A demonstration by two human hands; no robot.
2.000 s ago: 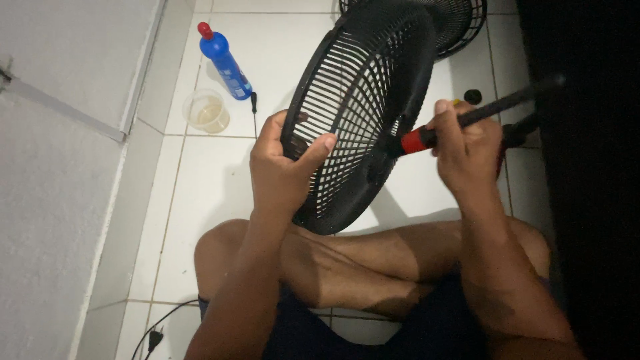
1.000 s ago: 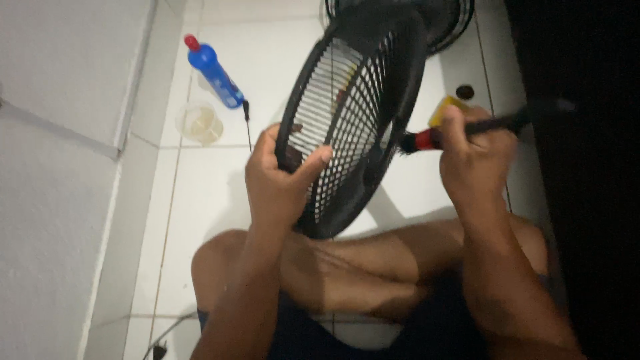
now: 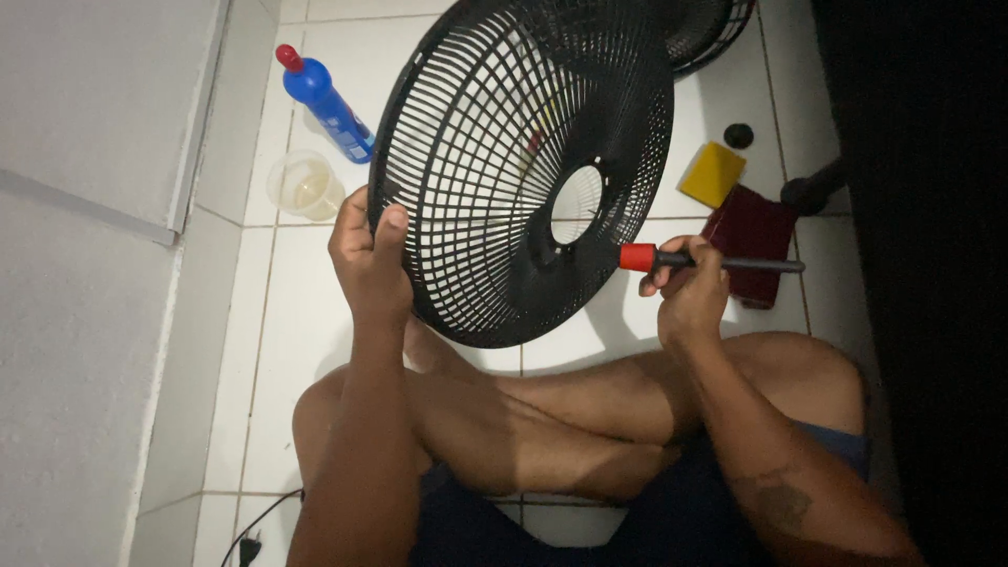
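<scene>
A black plastic fan grille point(image 3: 472, 157) stands tilted above my crossed legs, its round centre opening facing right. My left hand point(image 3: 374, 260) grips its left rim, thumb on the near side and fingers behind. In my right hand point(image 3: 693, 283) is a brush point(image 3: 748, 264) with a slim black handle and a red collar, held level. The collar lies at the lower right edge of the grille; the bristles cannot be made out against the black plastic.
A blue bottle point(image 3: 331, 110) with a red cap and a plastic cup of cloudy liquid point(image 3: 311, 189) are at the left. Right of the grille lie a yellow sponge point(image 3: 712, 174), a dark red cloth point(image 3: 752, 228) and a round black cap point(image 3: 739, 135). Another fan part point(image 3: 713, 39) is behind; a plug point(image 3: 250, 549) lies lower left.
The grille has turned so that its centre opening now shows. My right hand has swung the brush's handle downward to nearly level, and the sponge and cloth are more exposed.
</scene>
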